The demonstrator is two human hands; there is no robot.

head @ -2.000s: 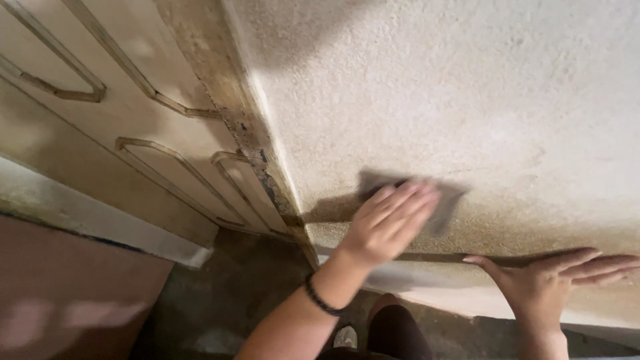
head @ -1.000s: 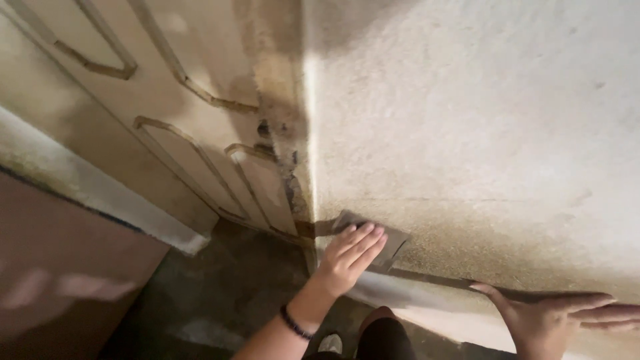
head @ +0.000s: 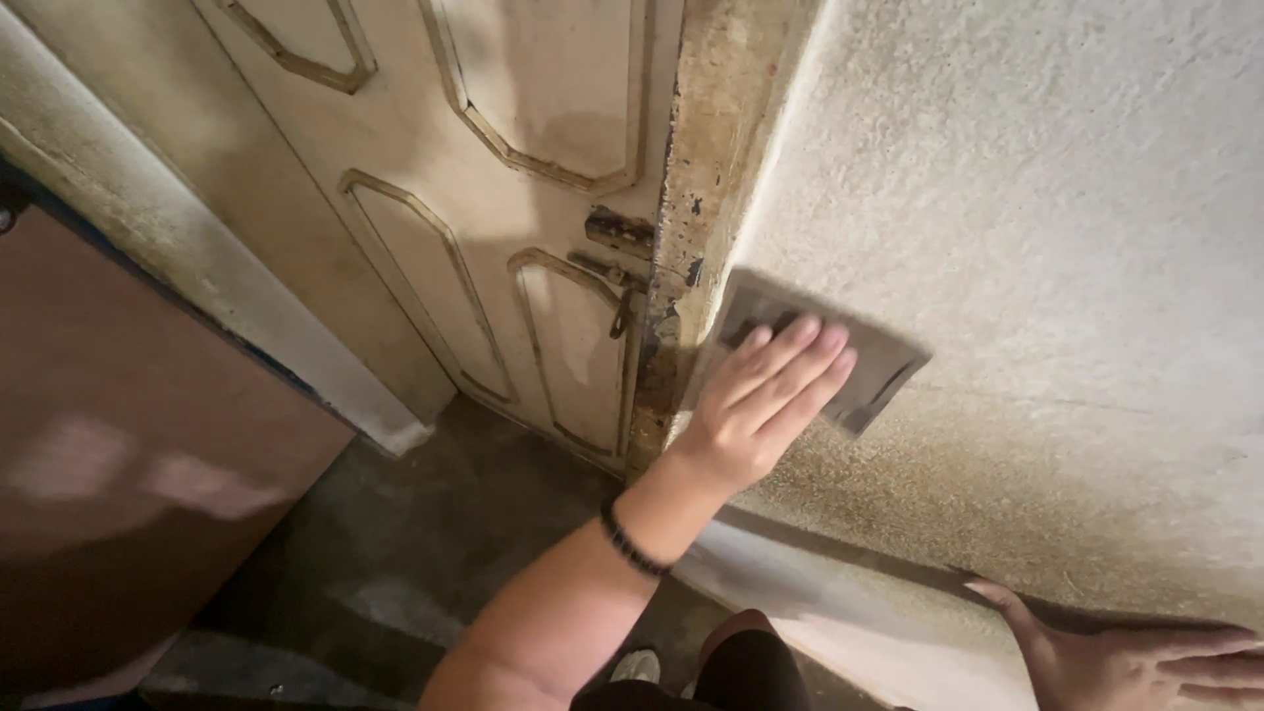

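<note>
My left hand (head: 770, 405), with a dark beaded bracelet at the wrist, presses a grey-brown sheet (head: 884, 365), which looks like sandpaper, against the rough whitish wall (head: 1037, 247). The fingers lie over the sheet near the door frame's edge; the thumb is hidden. The sheet is blurred, and one corner stands out to the right of the fingers. At the lower right, my right hand (head: 1106, 657) is spread with nothing in it, beside the brownish lower band of the wall, its thumb at the wall's dark ledge line.
A panelled door (head: 474, 207) with a metal bolt (head: 617, 296) stands left of the worn, chipped door frame (head: 726, 128). A pinkish-brown panel (head: 148, 444) fills the lower left. Dark floor (head: 425, 533) and a shoe (head: 637, 667) show below.
The left hand has moved the sheet over the wall, first down and left, now up beside the door frame. The right hand stays low at the right. The view has shifted somewhat.
</note>
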